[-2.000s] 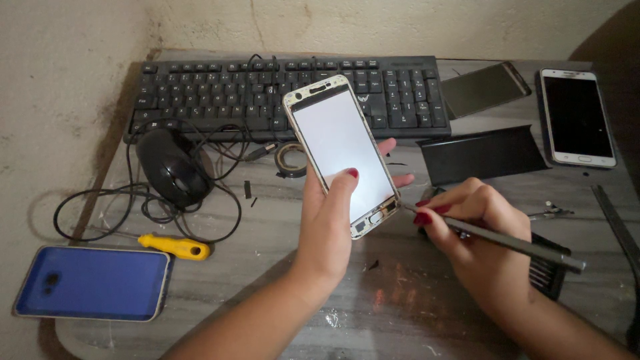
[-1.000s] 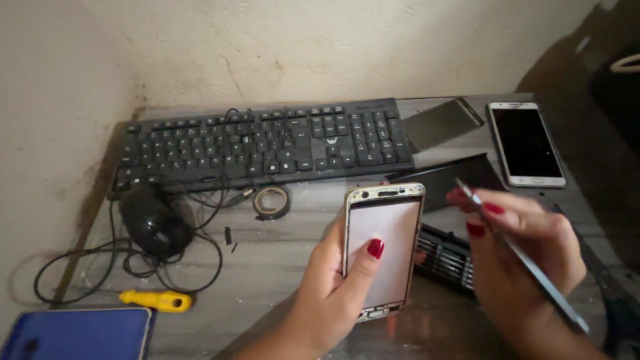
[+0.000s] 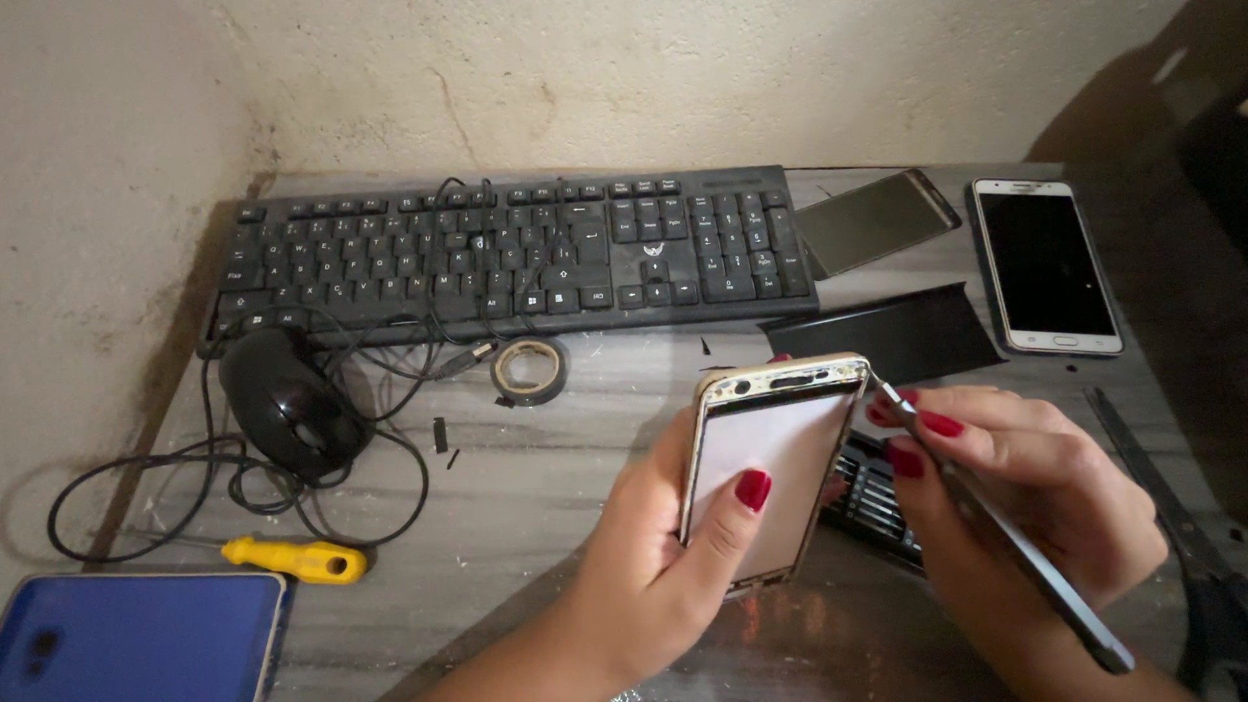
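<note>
My left hand (image 3: 673, 556) grips an opened smartphone frame (image 3: 780, 468) from its left side, thumb on the pale panel inside it. The frame has a worn gold-white rim and is tilted. In my right hand (image 3: 1024, 478) is a slim metal precision screwdriver (image 3: 1014, 546), held like a pen. Its thin tip is at the top right corner of the frame; whether it touches cannot be told. Behind the frame, a black case of driver bits (image 3: 877, 492) is partly hidden by both hands.
A black keyboard (image 3: 507, 253) lies along the wall, with a corded mouse (image 3: 292, 400), a tape roll (image 3: 529, 371) and a yellow-handled screwdriver (image 3: 295, 560) nearer. A blue phone (image 3: 146, 634), a loose screen panel (image 3: 877, 222), a black sheet (image 3: 887, 331) and a white smartphone (image 3: 1048, 263) surround the work.
The screwdriver tip was near the frame's lower right corner, then apart from it, and is now at the top right corner. The frame has been turned in my left hand. The view has shifted.
</note>
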